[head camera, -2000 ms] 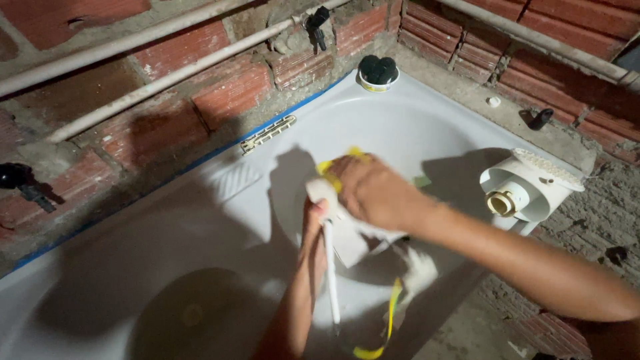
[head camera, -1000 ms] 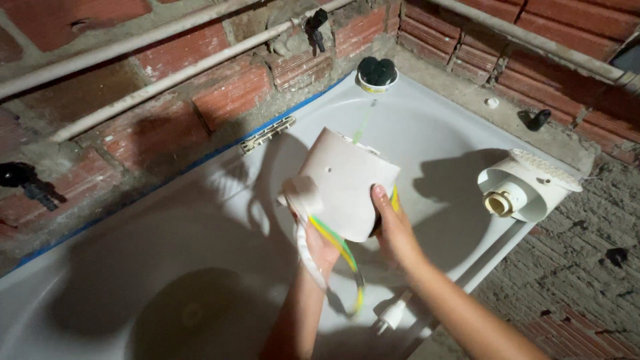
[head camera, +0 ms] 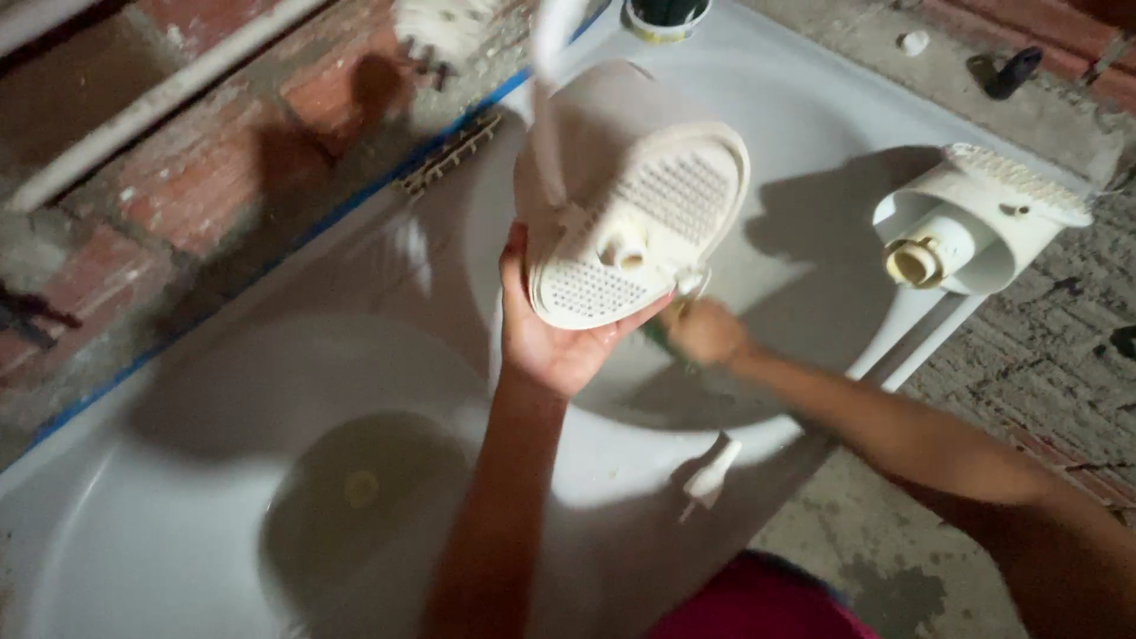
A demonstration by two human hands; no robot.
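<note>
My left hand (head camera: pixel 564 351) holds a white plastic housing (head camera: pixel 621 213) from below, its oval grilled end with a central threaded spout facing me. A blurred white cord hangs in front of its left side. Close to the housing's lower right edge, my right hand (head camera: pixel 706 330) is closed around a sponge (head camera: pixel 666 337), seen as a yellow and green blur. Beneath lies a white plug (head camera: pixel 712 475) in the basin. At the right, a second white cylindrical housing (head camera: pixel 998 226) with a threaded fitting rests on the basin's edge.
A white washtub (head camera: pixel 204 532) holds cloudy water at the lower left. A slotted plastic strip (head camera: pixel 451 153) lies along its wall side. A small tub with dark contents (head camera: pixel 661 31) stands on the rim. Pipes (head camera: pixel 169 106) run along the brick wall.
The white housing has turned so its grilled end shows, and it is raised. My right hand has left the housing's side and is at its lower right edge, blurred by motion.
</note>
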